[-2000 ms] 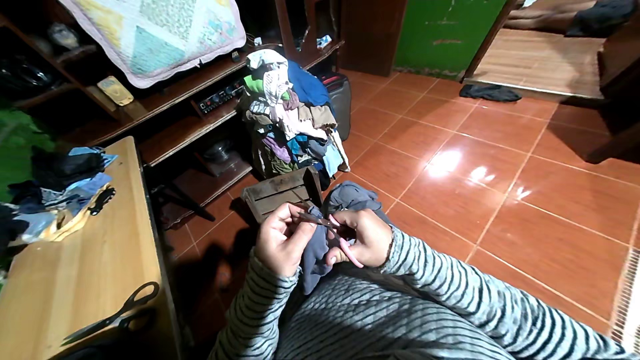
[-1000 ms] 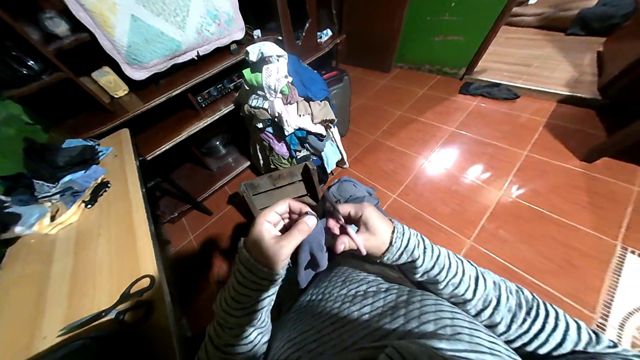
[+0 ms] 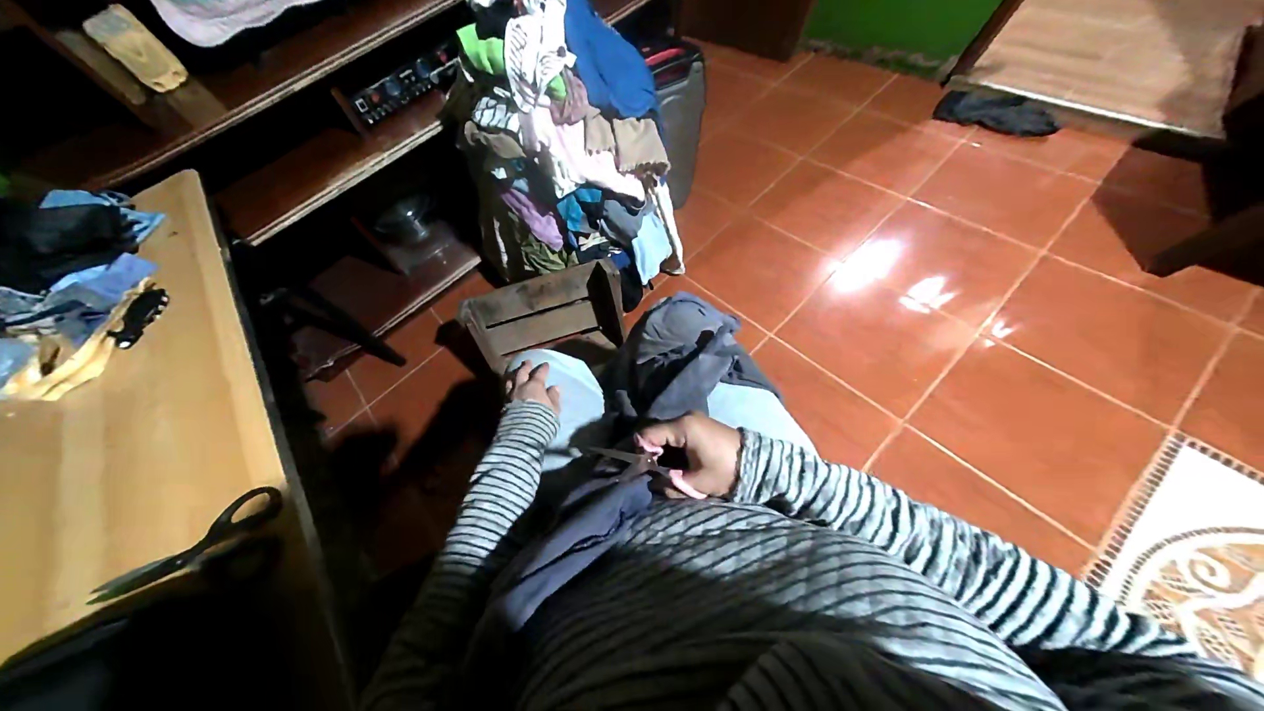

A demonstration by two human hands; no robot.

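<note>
My right hand point(image 3: 706, 454) grips pink-handled scissors point(image 3: 647, 462), whose blades are parted and point left. Dark grey-blue cloth point(image 3: 592, 528) lies across my lap just below the blades. My left hand point(image 3: 534, 387) rests on my light-coloured knee, fingers slightly spread, holding nothing that shows. A bundle of grey cloth point(image 3: 681, 346) lies over my other leg, beyond the scissors. Black-handled scissors point(image 3: 197, 548) lie on the wooden table at the left, far from both hands.
The wooden table point(image 3: 207, 415) bears a heap of fabric scraps point(image 3: 69, 286). A wooden crate point(image 3: 541, 311) stands past my knees, with a tall pile of clothes point(image 3: 573, 148) behind it. Dark shelving point(image 3: 326, 158) runs along the back left. Black cloth point(image 3: 997, 114) lies on the tiled floor.
My left hand has let go of the grey-blue cloth and moved away to my knee. The cloth now lies in my lap. My right hand has lowered with the pink-handled scissors, their blades now apart.
</note>
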